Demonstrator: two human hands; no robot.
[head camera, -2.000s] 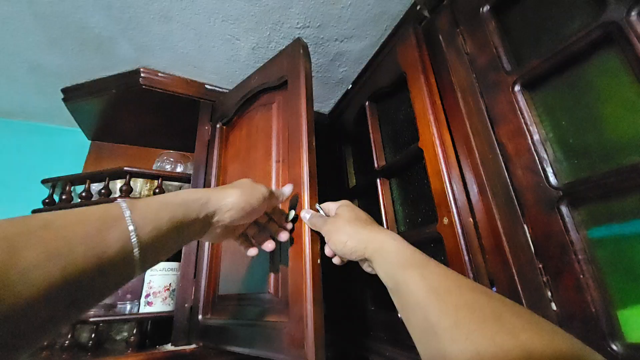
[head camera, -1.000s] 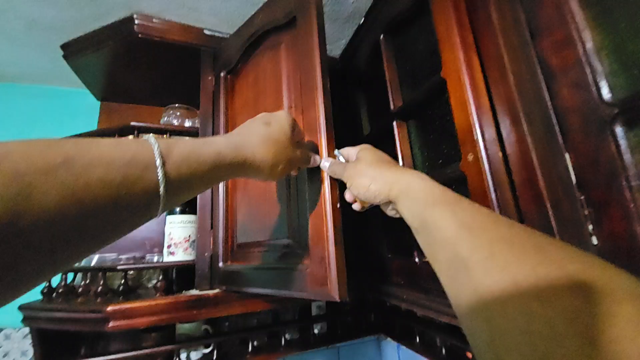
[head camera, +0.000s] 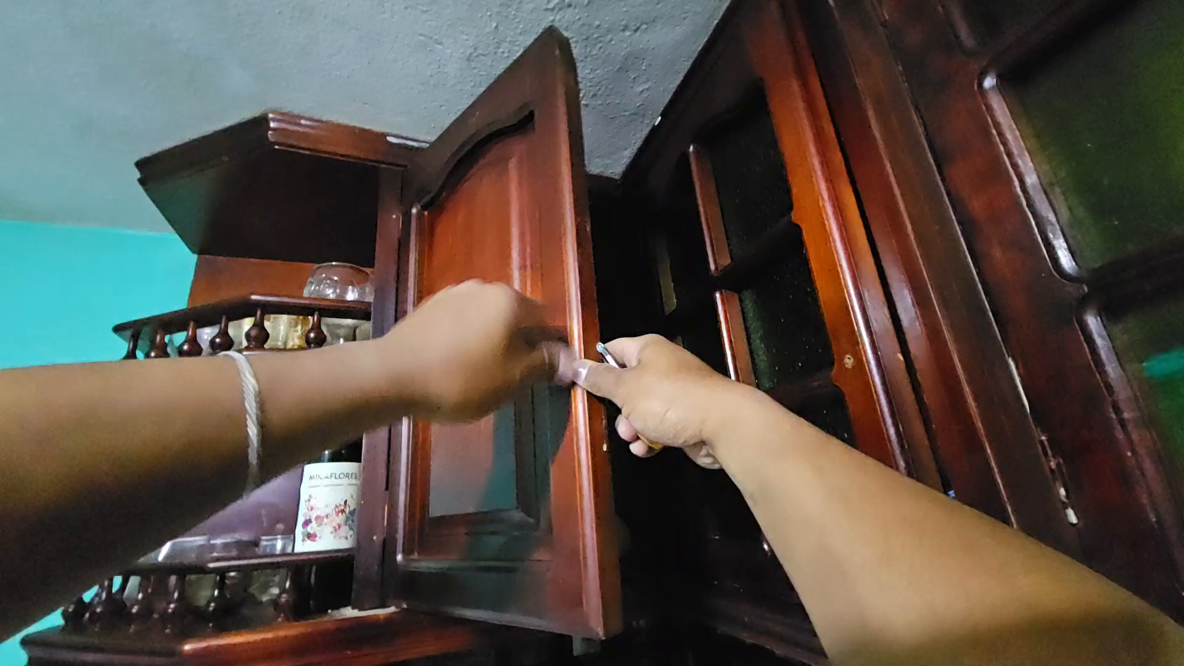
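Note:
A dark reddish wooden cabinet door (head camera: 481, 499) stands swung out from its frame. My left hand (head camera: 481, 351), blurred, is at the front face of the door near its free edge, fingertips bunched together; what lies between them cannot be made out. Across that edge, my right hand (head camera: 666, 393) grips a slim metal tool (head camera: 607, 354), whose tip shows above the thumb. Something yellowish shows under its fingers. The right thumb lies against the door edge, close to the left fingertips.
Left of the door are corner shelves with a turned-spindle rail (head camera: 222, 335), a glass bowl (head camera: 339, 282) and a bottle with a floral label (head camera: 327, 507). Glass-paned cabinet doors (head camera: 832, 277) stand at right, under a rough ceiling (head camera: 370, 55).
Two seconds ago my left hand's fingers were spread near the door's edge; now they are bunched at it. My right hand remains at the edge with the tool.

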